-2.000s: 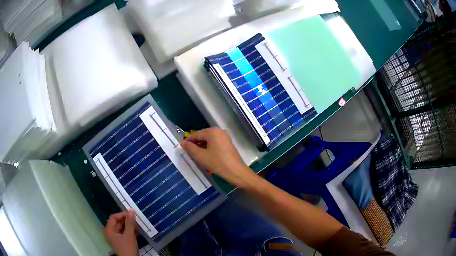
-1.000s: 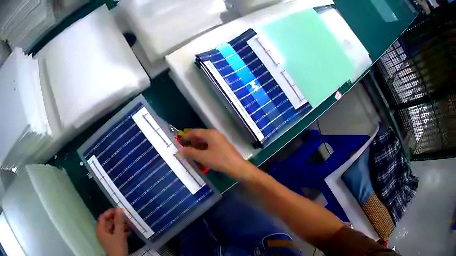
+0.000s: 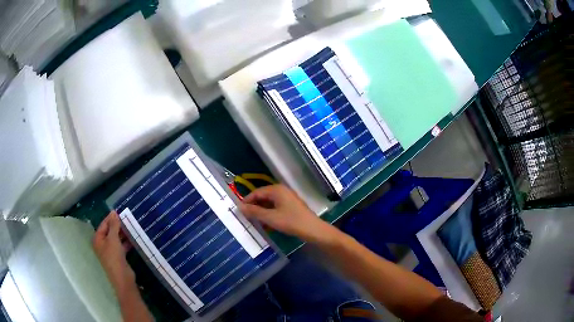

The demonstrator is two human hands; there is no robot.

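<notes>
A dark blue solar cell layer (image 3: 189, 233) with thin pale lines and two white strips lies on a larger grey clear plate (image 3: 148, 165) at the bench's near edge. My left hand (image 3: 113, 242) is at the left edge of the plate, fingertips at its rim near the end of the left white strip. My right hand (image 3: 277, 210) has thumb and fingers pinched at the right edge, by the right white strip. Whether the fingers grip the plate or only the cell layer is hard to tell. Scissors (image 3: 254, 180) with a yellow loop lie beyond my right hand, partly hidden by it.
A cell stack (image 3: 333, 126) and a light-green sheet (image 3: 403, 82) lie on a white board at the right. Milky sheet stacks (image 3: 119, 94) stand behind, and a thick pale-green stack (image 3: 75, 270) at near left. A blue stool (image 3: 403, 207) and wire mesh (image 3: 535, 151) are right.
My left hand has moved up along the plate's left edge from its lower corner. My right hand has shifted slightly down, showing more of the yellow scissor loop. The view has shifted slightly.
</notes>
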